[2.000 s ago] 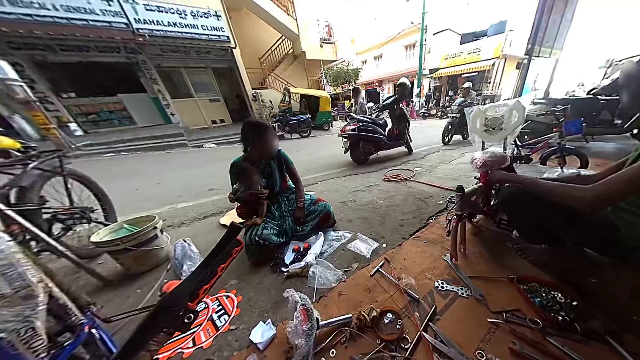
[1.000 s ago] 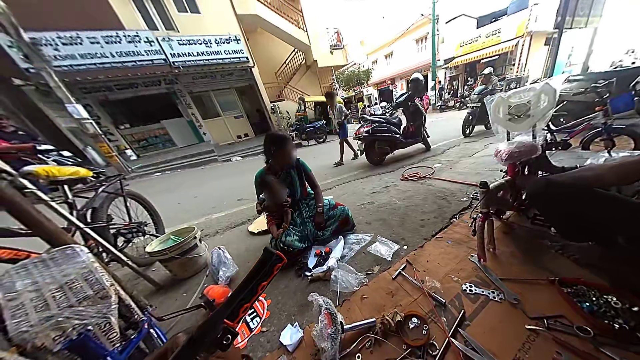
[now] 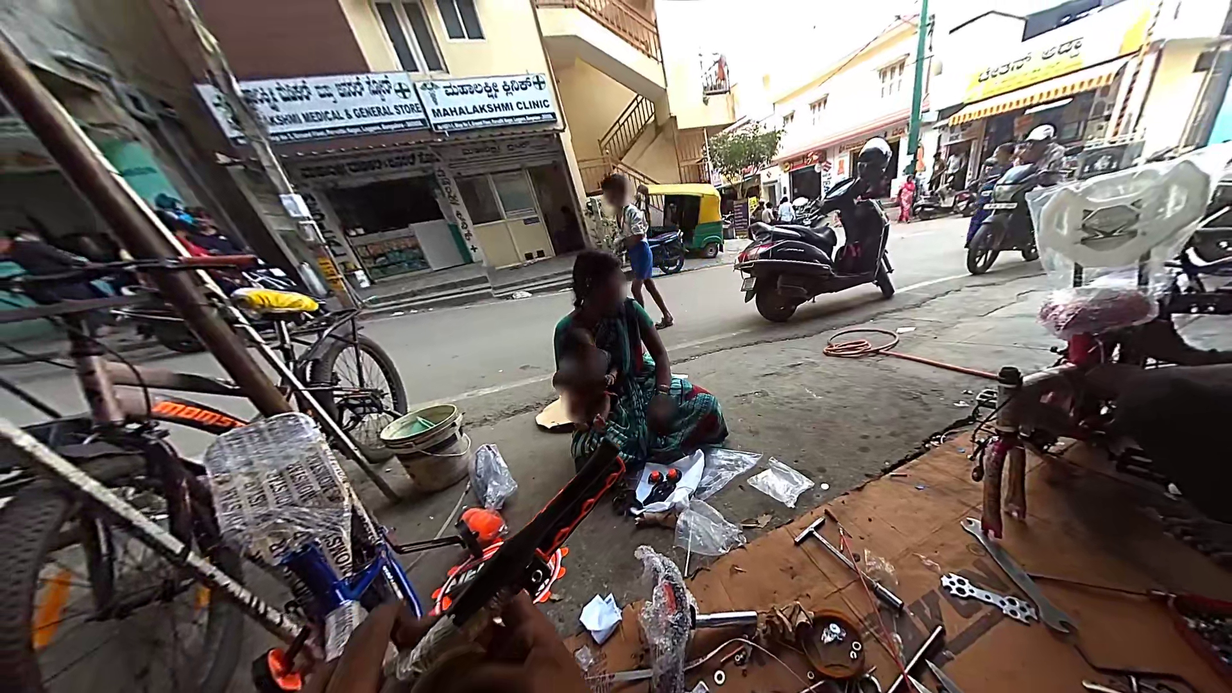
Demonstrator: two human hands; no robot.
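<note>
At the bottom of the head view, my right hand (image 3: 529, 647) is closed around the lower end of a long black bicycle part with orange edging (image 3: 539, 539), perhaps a chain guard, which slants up to the right. My left hand (image 3: 371, 647) is beside the same end, its fingers by crumpled clear plastic (image 3: 423, 647); its exact grip is partly hidden. Just left stands a blue bicycle frame (image 3: 351, 573) with wrapping around it. Behind the black part lie an orange-and-white toothed disc (image 3: 551, 576) and an orange piece (image 3: 483, 525).
Cardboard (image 3: 799, 568) at right carries a double-ended wrench (image 3: 1015, 573), a multi-hole spanner (image 3: 987, 597), a T-handle tool (image 3: 852, 563) and a bowl of small parts (image 3: 830, 643). A seated person (image 3: 630, 385) holds a child. A bucket (image 3: 428, 448) and bicycles stand left; a person works at right.
My hands have come into view at the bottom, at the lower end of the black part. A child on the road has walked left behind the seated person. The view has turned left.
</note>
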